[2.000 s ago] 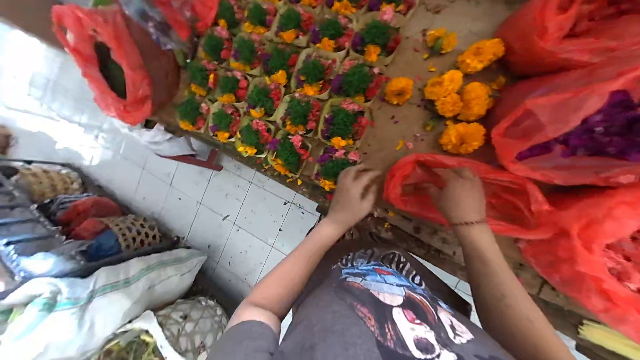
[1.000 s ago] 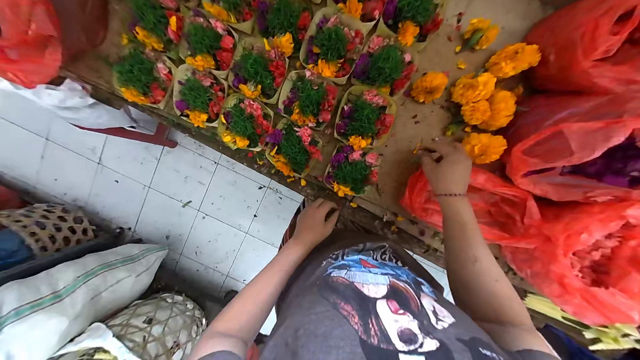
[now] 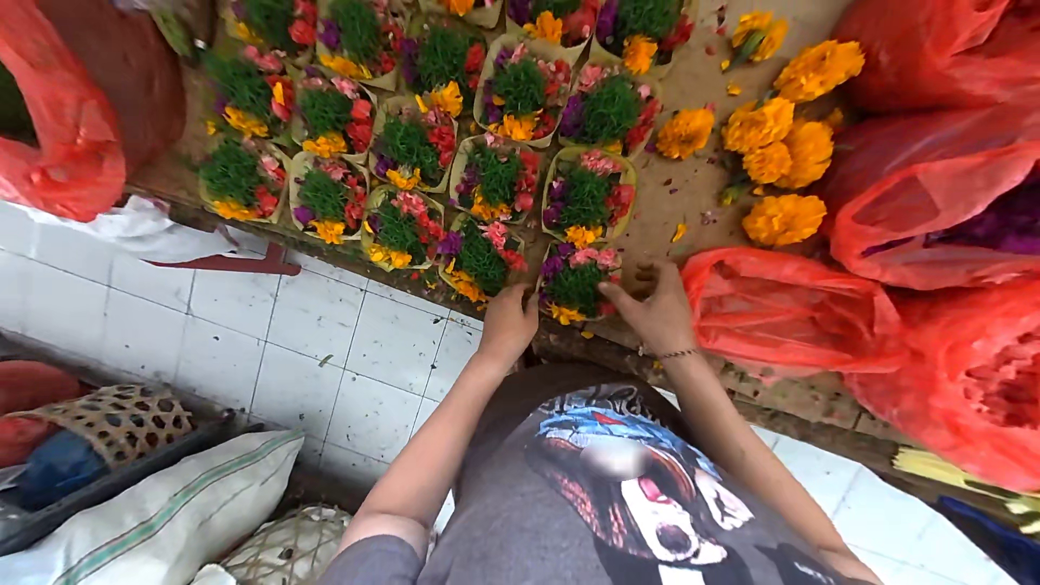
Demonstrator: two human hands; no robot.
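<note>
Small leaf trays filled with shredded green leaves and pink, red, purple and orange petals stand in rows on a brown tabletop [image 3: 691,191]. My right hand [image 3: 656,305], with a thin bracelet at the wrist, is at the right side of the nearest tray [image 3: 578,280], thumb at its edge and fingers apart. My left hand [image 3: 510,321] is at the table's front edge, between that tray and the lower right corner of another filled tray [image 3: 481,258]; its fingertips are partly hidden, and whether it grips either tray cannot be told.
An open red plastic bag [image 3: 792,313] lies just right of my right hand. Orange marigolds [image 3: 784,219] lie beyond it. More red bags [image 3: 959,357] line the right side, another [image 3: 65,122] the far left. A white woven sack [image 3: 187,504] and bamboo basket [image 3: 288,544] are at lower left.
My right hand has moved from beside the marigolds to the nearest tray. My left hand has gone from the table's front edge up to the trays.
</note>
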